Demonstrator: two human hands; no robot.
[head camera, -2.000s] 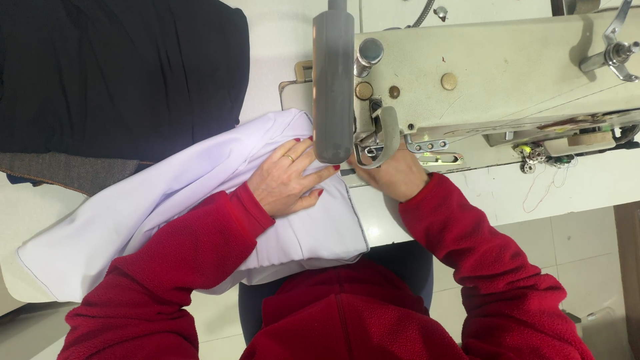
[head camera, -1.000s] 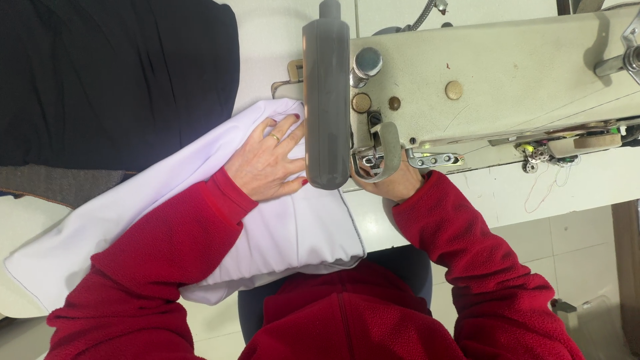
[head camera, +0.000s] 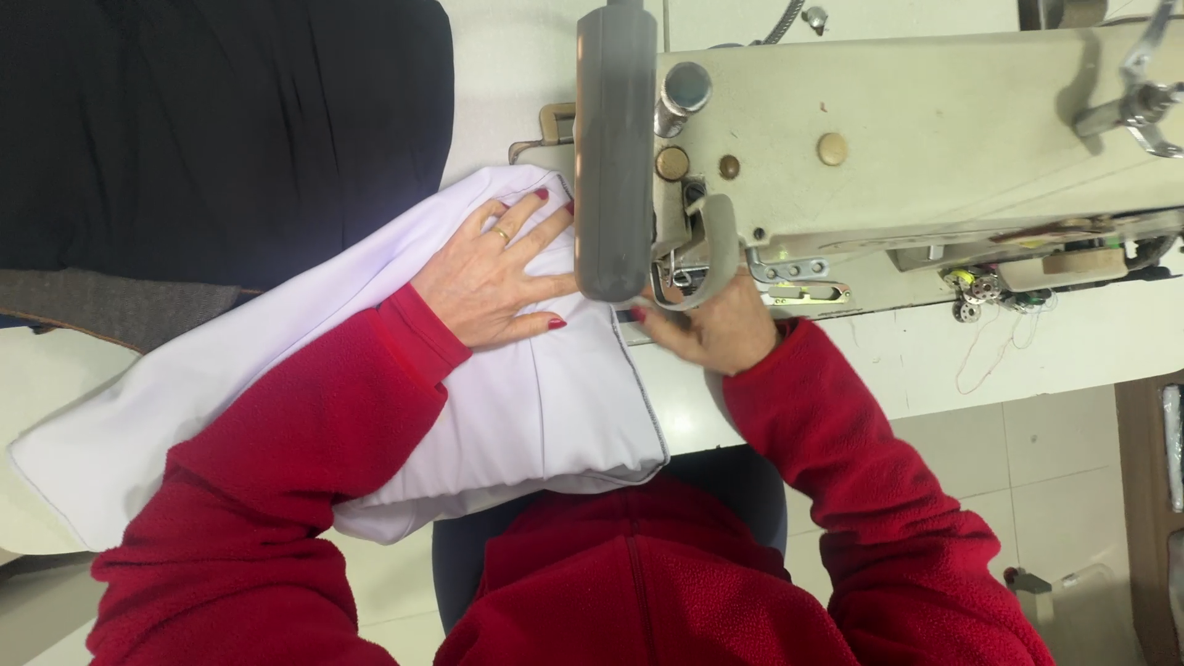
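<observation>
A white fabric piece (head camera: 573, 398) with a dark overlocked edge lies on the table left of the needle area of a beige sewing machine (head camera: 860, 120). Flat on this cloth rests my left hand (head camera: 499, 277), fingers spread, wearing a ring. Beside the needle and presser foot area is my right hand (head camera: 721, 324), its fingers partly hidden behind the machine's curved guard (head camera: 717, 250); whether they pinch the cloth's edge cannot be seen. A grey lamp head (head camera: 614, 157) hangs over the stitching area and covers part of the cloth.
Black fabric (head camera: 213, 139) lies at the upper left, over a grey piece with an orange-brown edge (head camera: 111, 301). Metal bobbins (head camera: 976, 291) with loose thread sit at the machine's near side. The table's front edge (head camera: 925, 412) runs close to my body.
The white cloth has shifted a little since two seconds ago. My left hand has moved left and its fingers have spread. The right hand remains by the needle area.
</observation>
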